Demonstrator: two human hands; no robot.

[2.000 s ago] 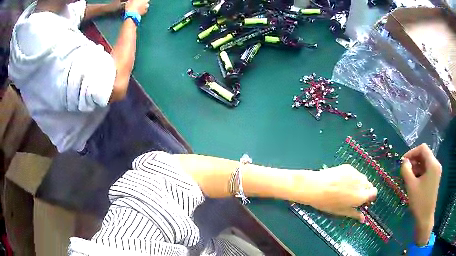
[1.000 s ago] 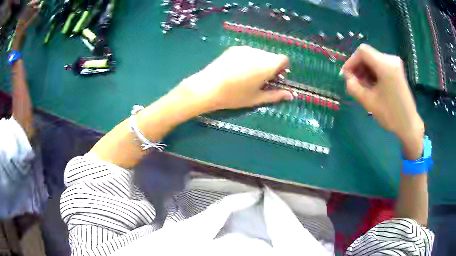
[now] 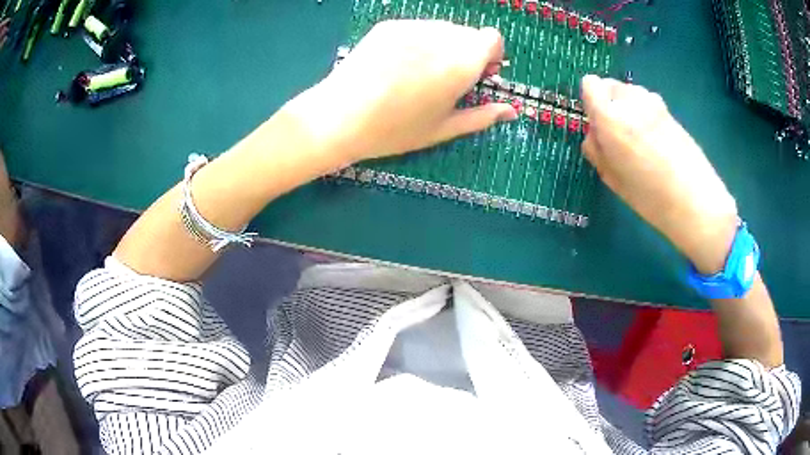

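Note:
A green circuit board panel point(image 3: 533, 169) lies in front of me, with red and silver rows across its middle, a red row along its far part and a silver row point(image 3: 462, 197) along its near edge. My left hand point(image 3: 400, 89) is over the panel's left part, thumb and forefinger apart at the middle row, a small silver part point(image 3: 497, 83) between them; whether it is gripped is unclear. My right hand point(image 3: 644, 147) is at the right end of the same row, fingers curled together. What its fingertips hold is hidden.
Stacked green panels point(image 3: 755, 67) stand at the far right. A black battery assembly point(image 3: 108, 82) with a yellow-green cylinder lies at the left, others behind it. Red wires show at the top right. The bench edge point(image 3: 400, 267) curves before me. Another person's clothing point(image 3: 27, 324) shows at left.
The view has turned and dropped toward the panel. My right hand has moved in from beside the panel to the right end of the middle row. My left hand stays at that row.

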